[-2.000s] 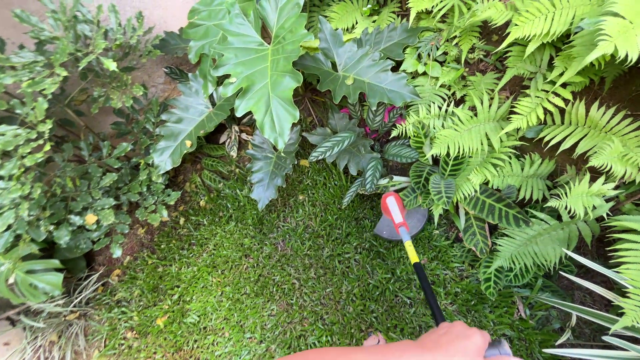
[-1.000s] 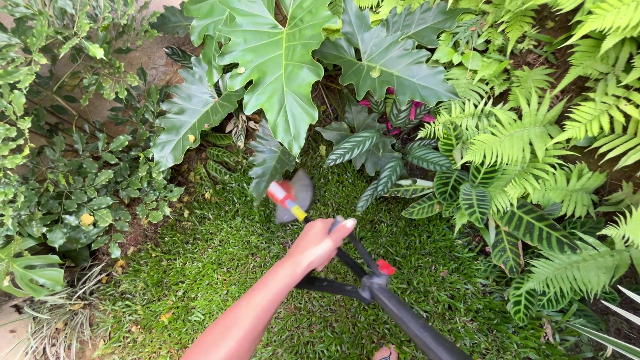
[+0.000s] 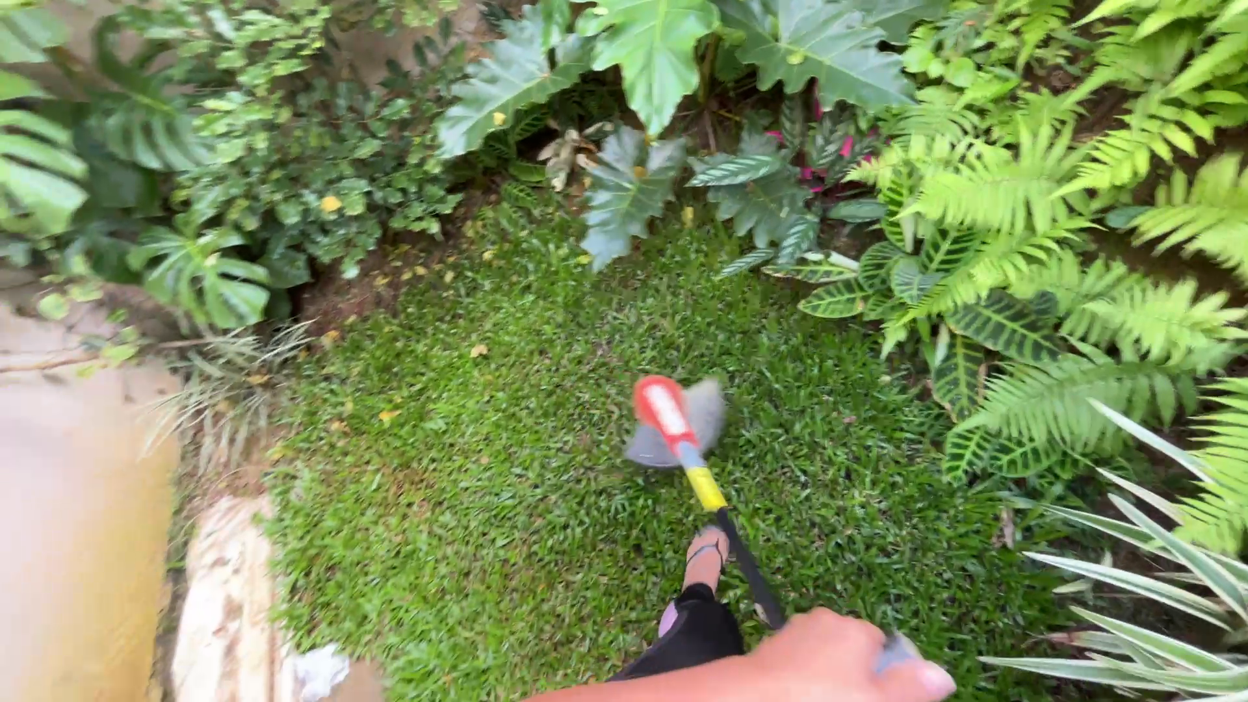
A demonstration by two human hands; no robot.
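Note:
A string trimmer reaches up from the bottom of the view, its red head and grey guard over the middle of the lawn. My left hand is closed around the trimmer's grey front handle at the bottom edge, its forearm coming in from the lower left. Yellow and black sections of the shaft show between hand and head. My right hand is out of view, and so is the rear of the trimmer.
A sandaled foot stands on the grass just below the trimmer head. Ferns and variegated plants border the right, large lobed leaves the back, shrubs the left. Pale paving and a stone edging lie at lower left.
The trimmer head has swung from beside the right-hand plants to the lobed leaves, then back nearer my feet over open grass. My left hand has stayed on the handle. The view has shifted left.

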